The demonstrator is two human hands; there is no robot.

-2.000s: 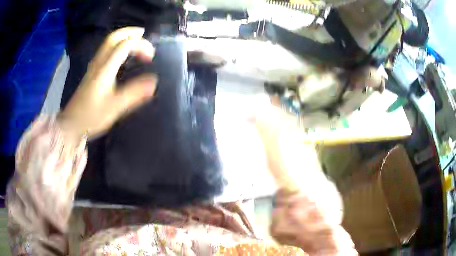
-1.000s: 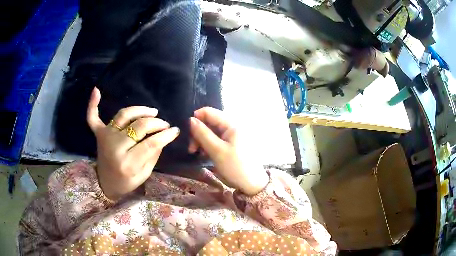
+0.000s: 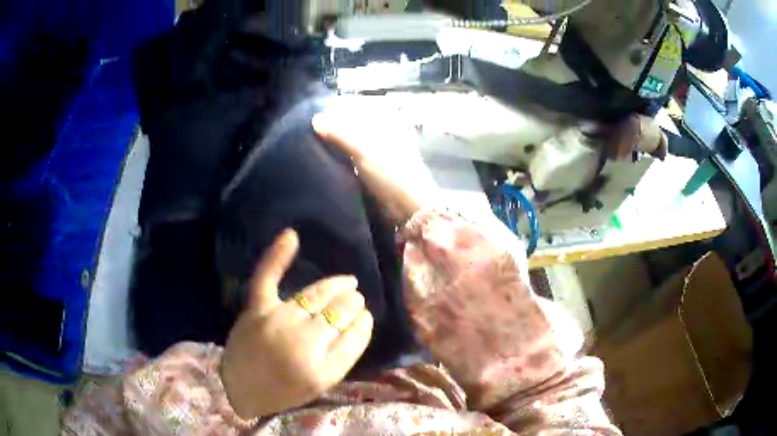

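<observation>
A large black fabric panel (image 3: 307,196) lies limp over the pale table in front of me, its top end near the sewing machine's needle area. My left hand (image 3: 302,332) is over the near part of the panel, two gold rings on it, thumb apart from the bent fingers; whether it grips the cloth I cannot tell. My right hand (image 3: 366,162) reaches forward along the panel's right side, fingertips on the cloth near the bright machine arm. Its grip is unclear. The needle and presser foot are lost in glare.
The pale cylinder arm (image 3: 486,128) runs to the right, with the machine head (image 3: 635,51) above it. Blue coiled cord (image 3: 521,213) hangs right of my sleeve. An open cardboard box (image 3: 682,341) stands at lower right. Blue sheeting (image 3: 77,213) is at left. More black fabric (image 3: 183,111) lies beyond.
My hands were close together at the panel's near edge. My right hand has moved forward toward the machine; my left hand has moved right and nearer to me. The panel has shifted and folded.
</observation>
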